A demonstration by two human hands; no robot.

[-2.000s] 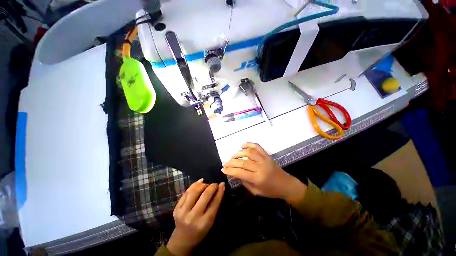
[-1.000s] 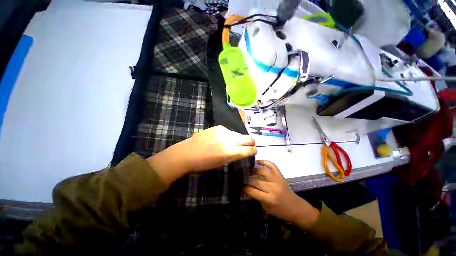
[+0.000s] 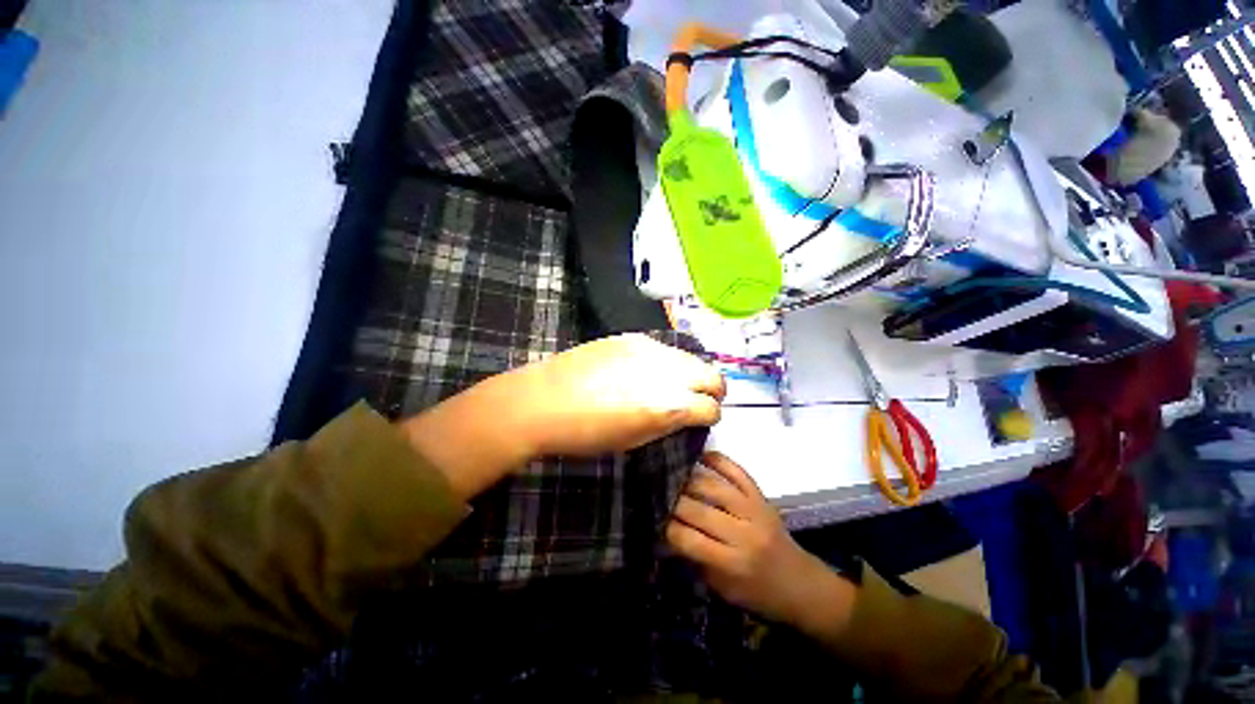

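Note:
A plaid fabric panel (image 3: 468,268) with a dark edge lies on the white table left of the sewing machine (image 3: 812,151) and hangs over the front edge. A black pocket or lining piece (image 3: 603,206) lies along its right side, partly under the machine head. My left hand (image 3: 619,395) lies over the panel, its fingertips pinching the fabric's right edge. My right hand (image 3: 730,530) is just below, its fingers closed on the same edge near the table front. The presser foot and needle are hidden behind the machine head.
Scissors with orange and red handles (image 3: 895,437) lie right of my hands. A lime-green tag (image 3: 719,220) hangs at the machine's left end. A pink pen (image 3: 743,362) lies beside my left hand. A yellow round item (image 3: 1014,424) sits at the table's right end.
My left hand has moved from the front edge up over the panel, beside my right hand. The fabric's right edge is now turned up between them. The view has turned and shifted.

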